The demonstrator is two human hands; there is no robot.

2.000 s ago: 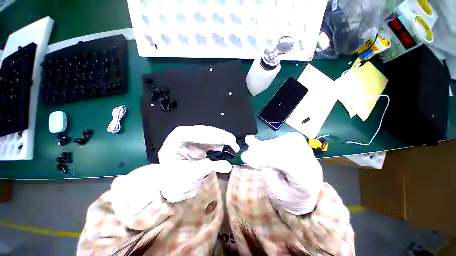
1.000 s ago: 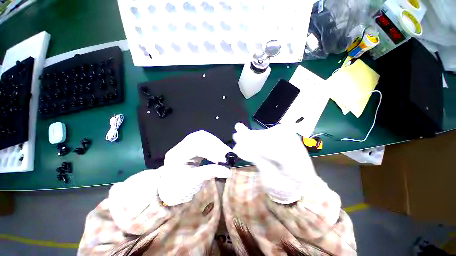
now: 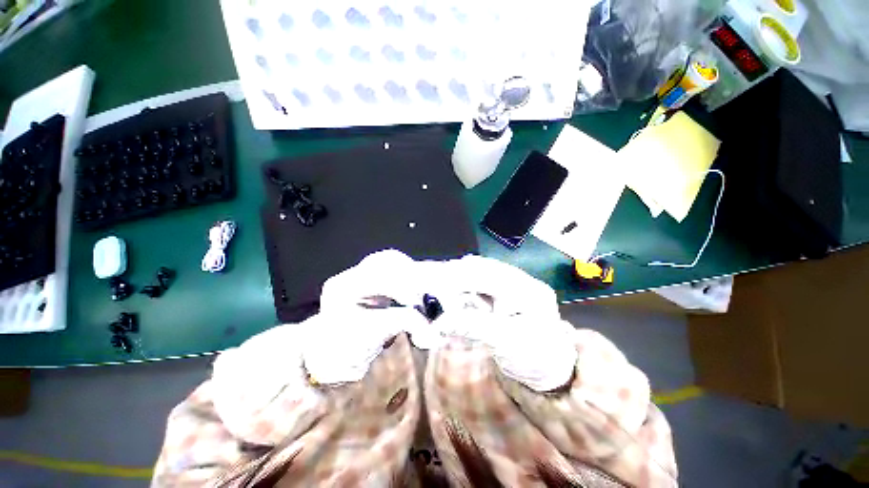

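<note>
My left hand [image 3: 367, 310], in a white glove, is at the near edge of the black foam pad [image 3: 367, 200]. It holds a small glossy black piece [image 3: 431, 306], perhaps an earphone, between its fingertips. My right hand [image 3: 505, 310], also gloved in white, meets it from the right, with its fingertips at the same piece. The fingers hide most of the piece, and the overexposed gloves merge where they meet. Several black pieces [image 3: 301, 204] lie on the pad's upper left.
White blister tray [image 3: 410, 116] behind the pad; pump bottle [image 3: 478, 155], smartphone [image 3: 525, 198], paper [image 3: 586, 195], yellow sheets [image 3: 678, 157] and yellow-orange tool [image 3: 593, 273] right. Black parts tray [image 3: 157, 162], white cable [image 3: 218, 246], white case [image 3: 110, 257] and loose black pieces [image 3: 124, 329] left.
My right hand has come in from the right and lowered to meet my left hand at the black piece. The bench view has shifted slightly downward and left.
</note>
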